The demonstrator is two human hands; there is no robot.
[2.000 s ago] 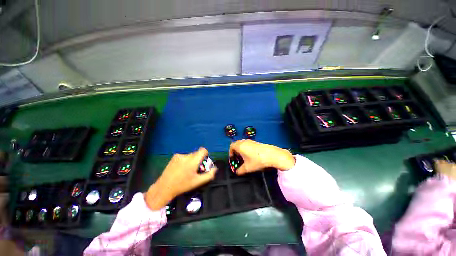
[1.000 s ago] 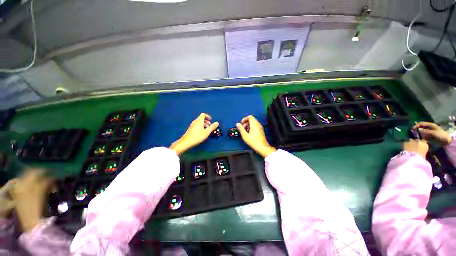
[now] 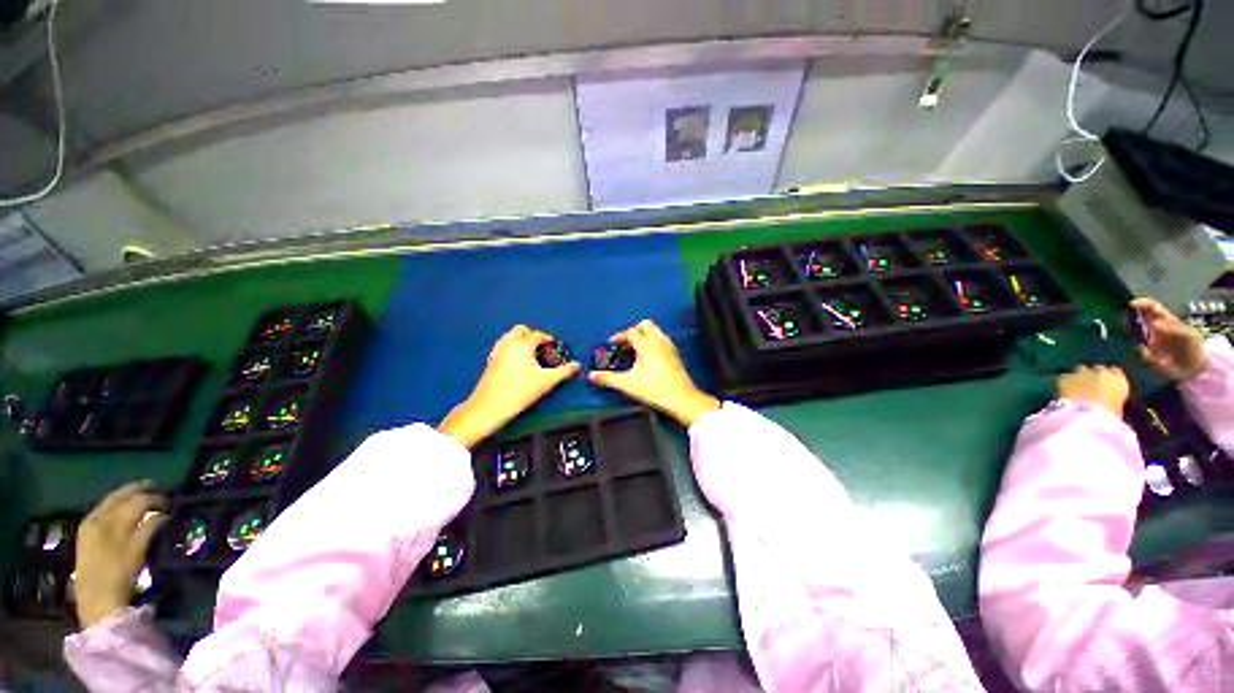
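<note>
My left hand (image 3: 512, 385) holds a small round black gauge (image 3: 552, 353) between thumb and fingers, over the blue mat (image 3: 541, 287). My right hand (image 3: 647, 368) holds a second gauge (image 3: 612, 356) just to its right; the two gauges are close, with a small gap between them. In front of me lies a black foam tray (image 3: 673, 519). Its back row shows gauges (image 3: 574, 455) and an empty pocket at the right end. Its front row has one gauge (image 3: 444, 554) and empty pockets to the right. My left sleeve hides the tray's left part.
A stack of black trays (image 3: 866, 355) with gauges stands at right. A long full tray (image 3: 329, 395) and a low tray (image 3: 119, 404) lie left. A neighbour's hand (image 3: 117, 548) is at far left. Another person's hands (image 3: 1093, 387) work at right. A sheet (image 3: 690, 133) hangs behind.
Both hands have left the tray and moved to the two gauges that stood on the blue mat, which they now hold. The tray's back row shows more gauges. The view has shifted.
</note>
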